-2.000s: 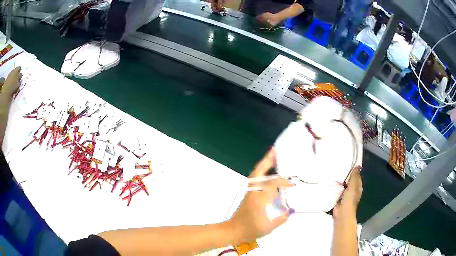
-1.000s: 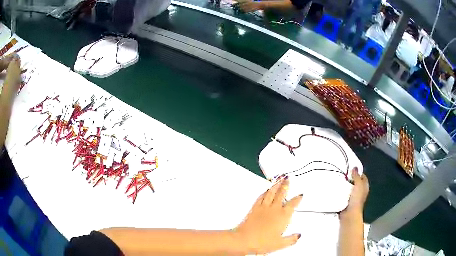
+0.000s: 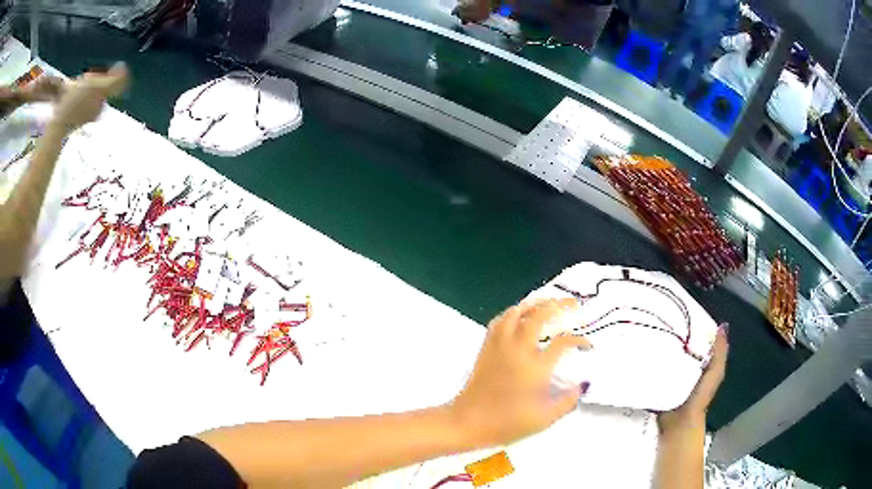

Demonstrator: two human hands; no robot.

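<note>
A white rounded panel [image 3: 641, 372] lies flat at the right, over the edge of the white-covered bench and the green belt. A dark red and black wire harness [image 3: 684, 310] curves across it. My left hand [image 3: 526, 368] lies over the panel's left side with fingers bent and thumb apart; its fingertips cover the harness's left end, and whether they pinch it is hidden. My right hand [image 3: 698, 387] holds the panel's right edge. An orange film part with red leads [image 3: 490, 468] lies on the bench below my left hand.
A pile of red-leaded parts [image 3: 191, 287] lies on the bench at left. Another person's hands [image 3: 91, 95] are beyond it. A second wired panel [image 3: 234, 115] is on the belt. A perforated plate [image 3: 555, 143], orange strips [image 3: 674, 220] and a slanting grey post [image 3: 803, 387] are at right.
The panel came down from a raised tilt to lie flat, and has since shifted slightly right. My left hand's spread fingers have bent over its left side. The other person's hand has moved right.
</note>
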